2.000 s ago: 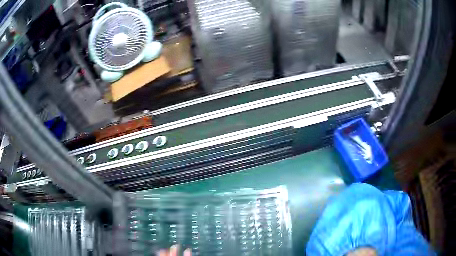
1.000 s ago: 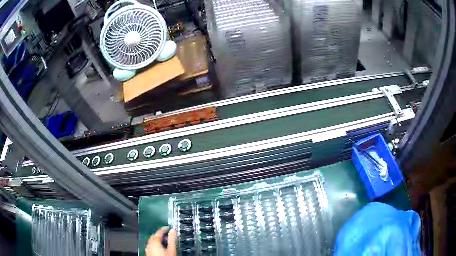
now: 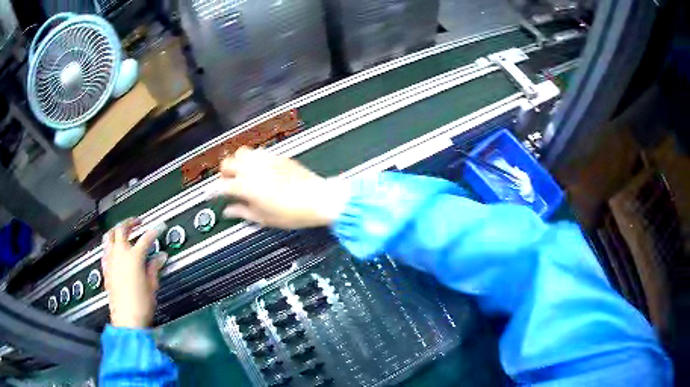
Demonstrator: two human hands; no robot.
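Observation:
Round units (image 3: 204, 220) with pale centres and dark rims lie in a row on the dark-green conveyor belt (image 3: 355, 143). My left hand (image 3: 132, 272) is over the belt at the left, fingers apart around a unit; whether it grips one cannot be told. My right hand (image 3: 268, 189) reaches over the belt from the right, fingers apart at the near end of the row; what lies under its fingertips is hidden. A clear blister tray (image 3: 378, 317) lies tilted in view on the green bench, dark pieces in its left pockets.
A blue bin (image 3: 514, 174) holds a white crumpled item, with a thin dark stick at its edge. An orange-brown slotted strip (image 3: 242, 147) lies along the belt. A fan (image 3: 74, 72), cardboard (image 3: 113, 140) and wrapped stacks (image 3: 257, 53) stand beyond.
My left hand has moved from the tray up to the belt. My right arm has stretched forward over the bench, bringing my right hand into view. The view has turned and shifted.

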